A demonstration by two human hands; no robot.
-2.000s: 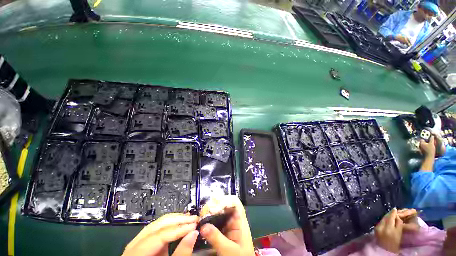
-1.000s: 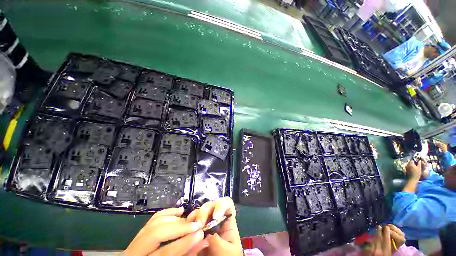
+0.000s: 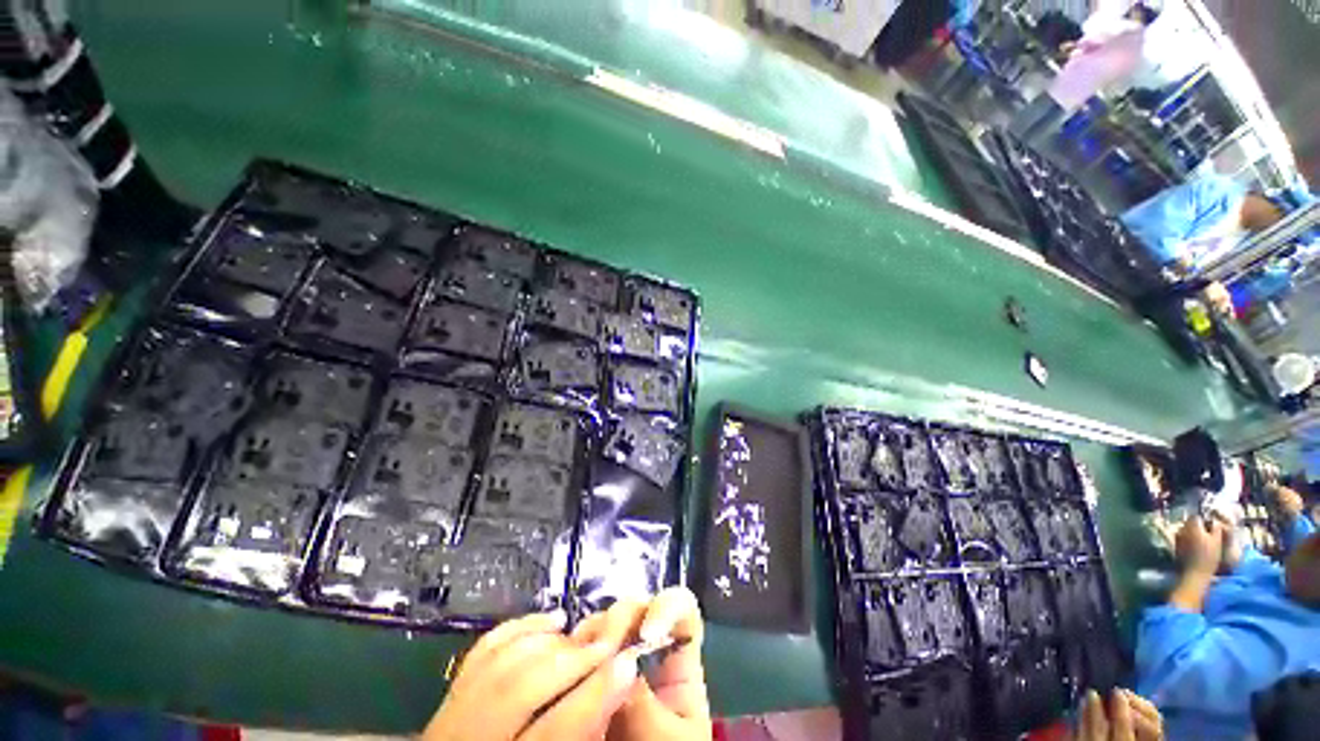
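Observation:
My left hand (image 3: 529, 680) and my right hand (image 3: 669, 673) are together at the bottom centre, fingertips touching. They hold a small dark part (image 3: 654, 646) between them, seen edge-on and mostly hidden by the fingers. The large black blister tray (image 3: 330, 452) lies just beyond and to the left, its pockets holding flat black plastic housings (image 3: 413, 434). The narrow parts tray (image 3: 789, 528) lies to the right of it, with scattered bright metal pieces (image 3: 746, 543).
A second blister tray (image 3: 828, 579) with black parts lies further right. Another person's hand (image 3: 1115, 717) is at its near edge. A person in blue (image 3: 1216, 651) works at the right. Two small loose parts (image 3: 1037, 369) lie on the green worktop (image 3: 811, 275). A banded black post (image 3: 102, 145) stands far left.
The view has tilted and shifted. The hands stay together at the bottom centre; the fingers have changed their hold, and less of the dark part shows than before.

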